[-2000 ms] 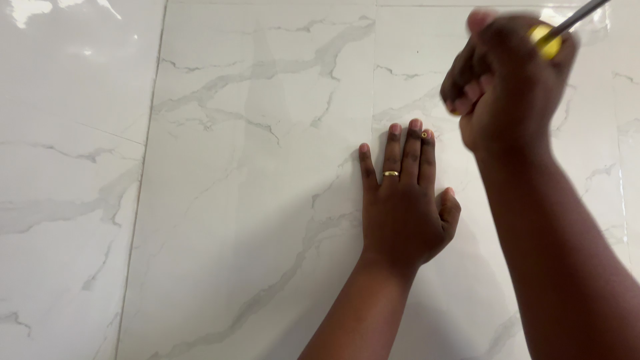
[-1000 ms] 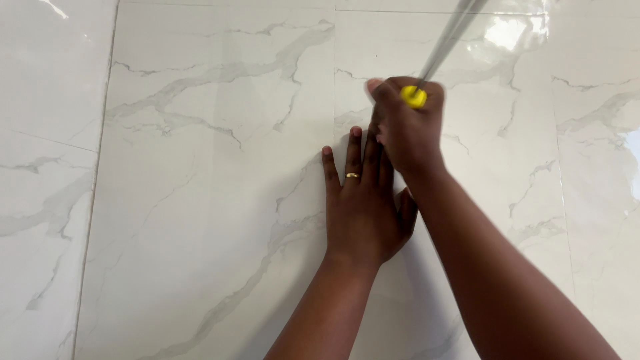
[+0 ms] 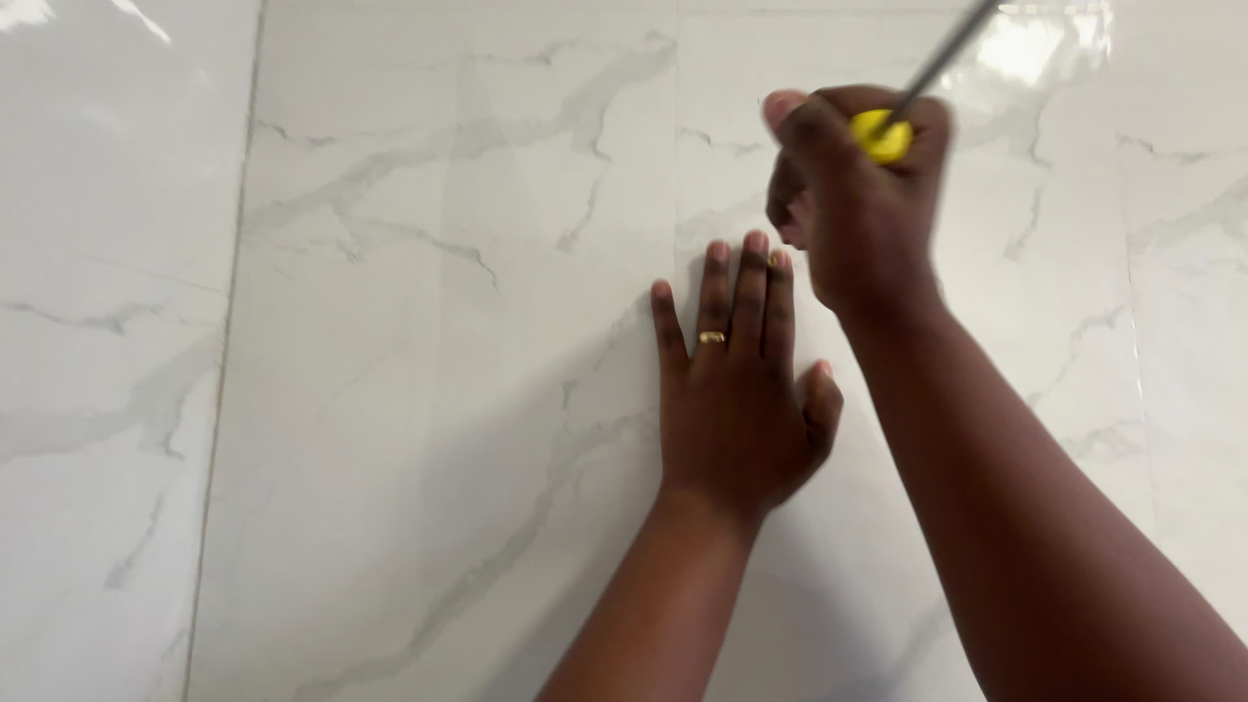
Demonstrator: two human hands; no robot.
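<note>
My left hand [image 3: 741, 400] lies flat, palm down, on a white marble-patterned tile surface [image 3: 439, 370], its fingers pointing up the view and slightly apart. A gold-coloured ring [image 3: 713, 337] is on one finger, and a small yellowish thing [image 3: 777, 260] shows at the index fingertip, too small to identify. Up and to the right, my right hand [image 3: 863, 195] is closed in a fist around the yellow handle of a tool with a thin metal shaft [image 3: 941, 66]. The shaft slants up and right out of the frame, so its tip is hidden. The right hand is somewhat blurred.
A straight joint between tiles [image 3: 226, 322] runs down the left side, and another crosses near the top. Bright light reflections [image 3: 1019, 49] show on the glossy surface at upper right and upper left. Shadows fall around both arms.
My right hand was farther up and right of the left hand two seconds ago, came down over its fingers one second ago, and is now off them again. The left hand stays flat.
</note>
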